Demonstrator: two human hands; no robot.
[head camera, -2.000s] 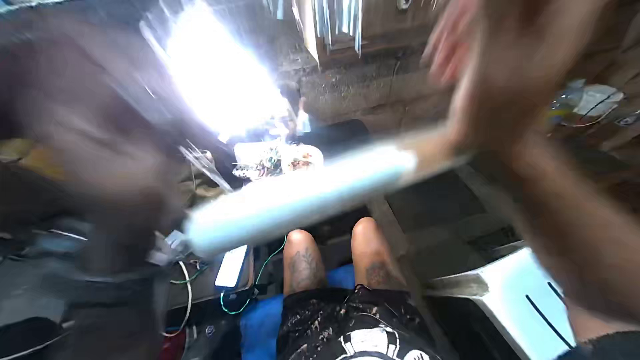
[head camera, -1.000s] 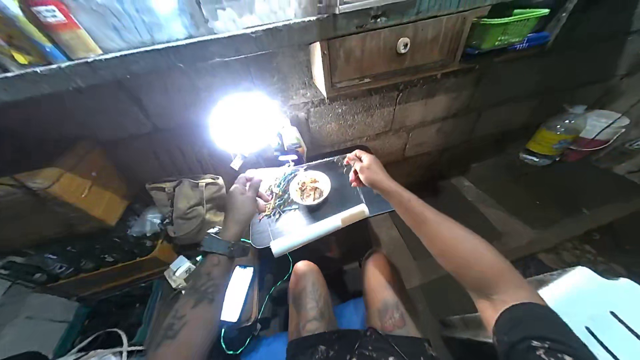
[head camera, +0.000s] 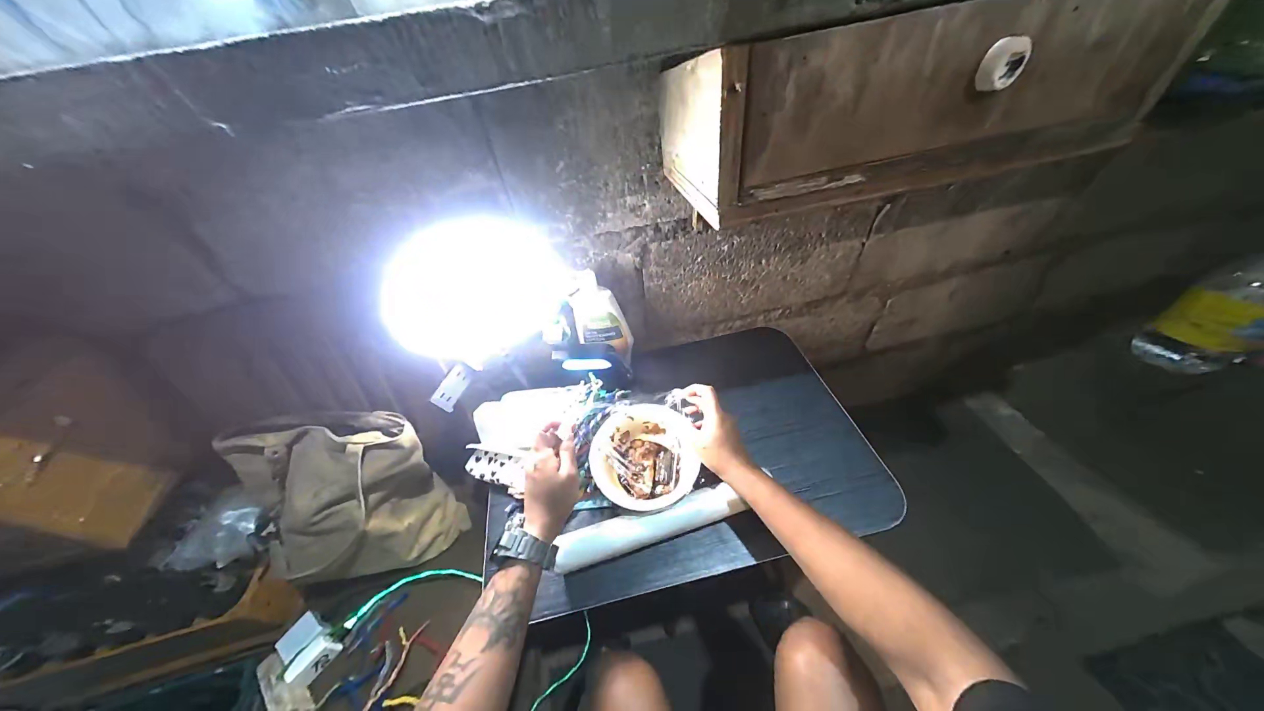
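A white round bowl (head camera: 644, 457) with brownish contents stands on a small black table (head camera: 829, 464). Glossy streaks over the bowl look like clear plastic film. My left hand (head camera: 553, 474), with a dark watch on its wrist, is left of the bowl, fingertips pinched together; what lies between them is too small to tell. At the bowl's upper right rim, my right hand (head camera: 709, 425) has bent fingers on what looks like clear film. A whitish roll (head camera: 647, 523) lies in front of the bowl. Bundled coloured cords (head camera: 591, 434) lie between the bowl and my left hand.
A very bright lamp (head camera: 474, 286) glares behind the table, beside a plastic bottle (head camera: 600, 321). A canvas bag (head camera: 346, 494) sits at left, near a white adapter (head camera: 311, 647) and a green cable (head camera: 425, 575). A wooden drawer (head camera: 869, 109) juts from the block wall.
The roll was blurred across my lap two seconds ago, near my raised right hand; it now lies on the table. Since one second ago, both hands have come closer to the bowl. The view has shifted.
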